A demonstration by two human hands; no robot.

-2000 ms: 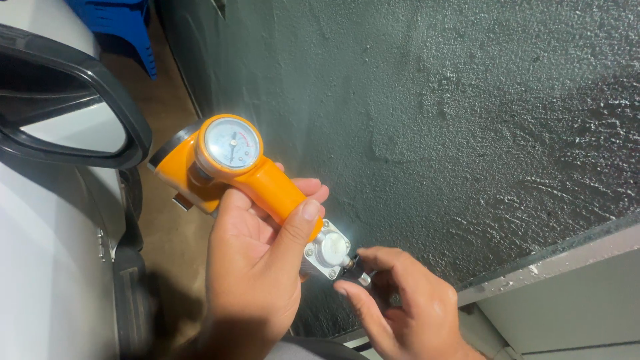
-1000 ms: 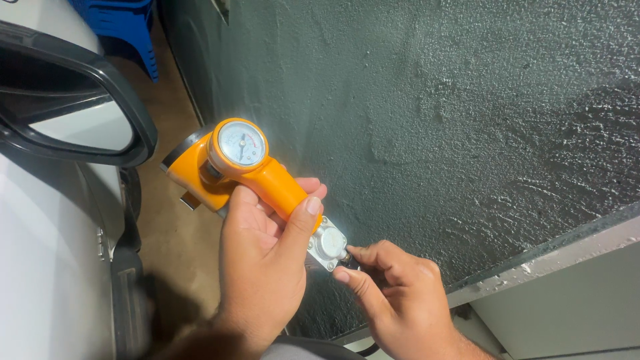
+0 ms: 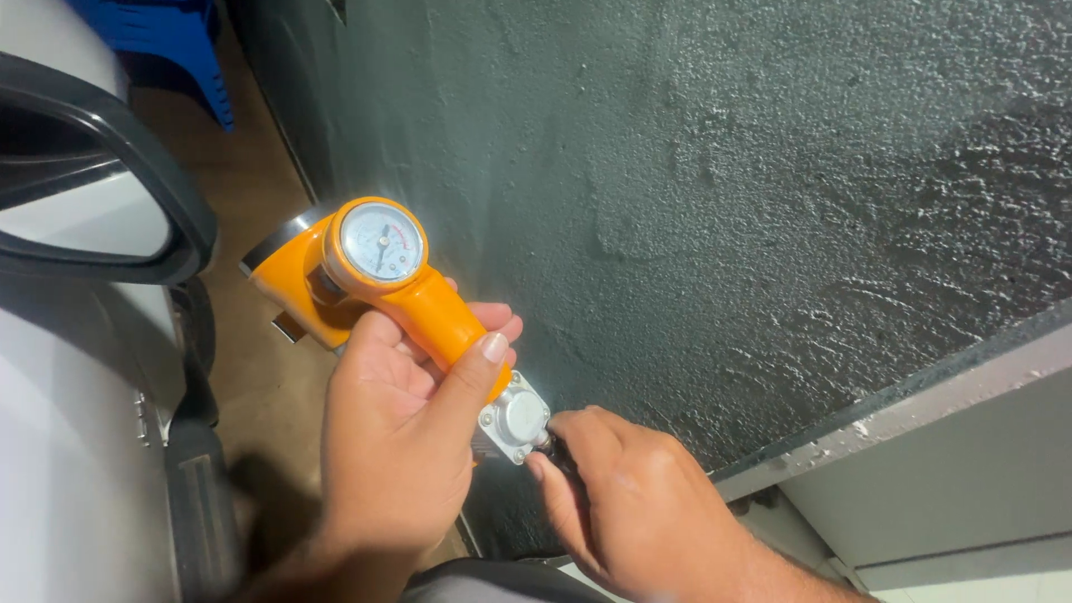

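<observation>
An orange tool (image 3: 435,314) with a round pressure gauge (image 3: 383,242) lies tilted in my left hand (image 3: 402,427), whose thumb and fingers wrap its handle. The tool's wide, dark-rimmed head points up and left. At the lower end of the handle sits a square metal valve block (image 3: 517,417) with screws at its corners. My right hand (image 3: 641,494) pinches a small dark fitting (image 3: 559,456) at the side of that block; the fingers hide most of it.
To the left are a car's side mirror (image 3: 109,193) and a white car door (image 3: 75,402). A blue plastic stool (image 3: 172,38) stands at the top left. Behind the tool spreads a dark, rough-textured surface (image 3: 712,209) with a light edge (image 3: 904,410) at the lower right.
My right fingers have closed in further around the dark fitting, which showed more two seconds ago. My left hand keeps its hold on the handle.
</observation>
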